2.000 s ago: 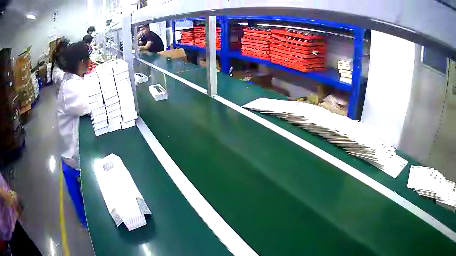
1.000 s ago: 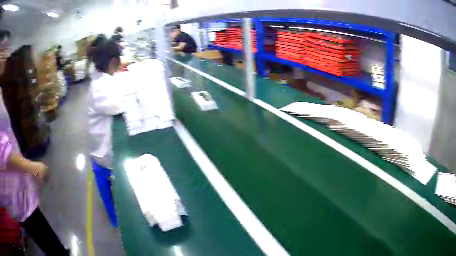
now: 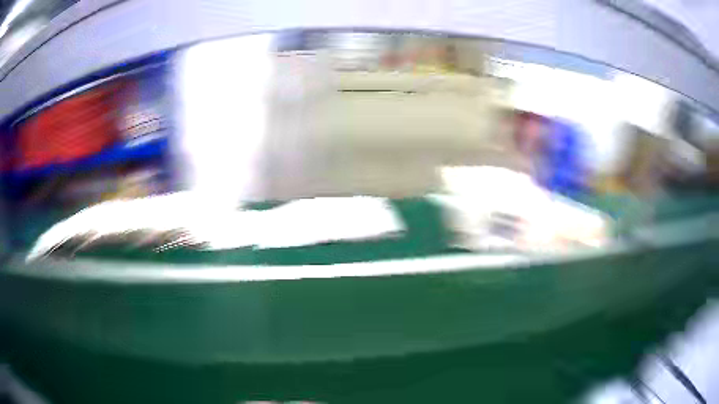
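The view is strongly blurred. Neither of my hands can be made out; a small pale sliver at the middle of the bottom edge is too cut off to name. White flat card stacks (image 3: 323,223) lie fanned on the far side of the green belt (image 3: 315,316), behind the pale metal rail (image 3: 315,272). More white cards or cartons (image 3: 504,209) lie in a heap to the right, with a small dark patch on them. A blurred white object with dark lines (image 3: 678,363) is cut off at the bottom right corner.
The grey overhead shelf (image 3: 355,16) spans the top. Blurred red trays (image 3: 67,130) stand on a blue rack at the left. A bright white panel (image 3: 221,118) and a beige surface (image 3: 378,134) are behind the belt. A blurred blue shape (image 3: 561,154) is at the right.
The view has swung far to the right. The long white carton, the stacked boxes and the people on the left have left the picture; the far-side cards are now nearer the middle.
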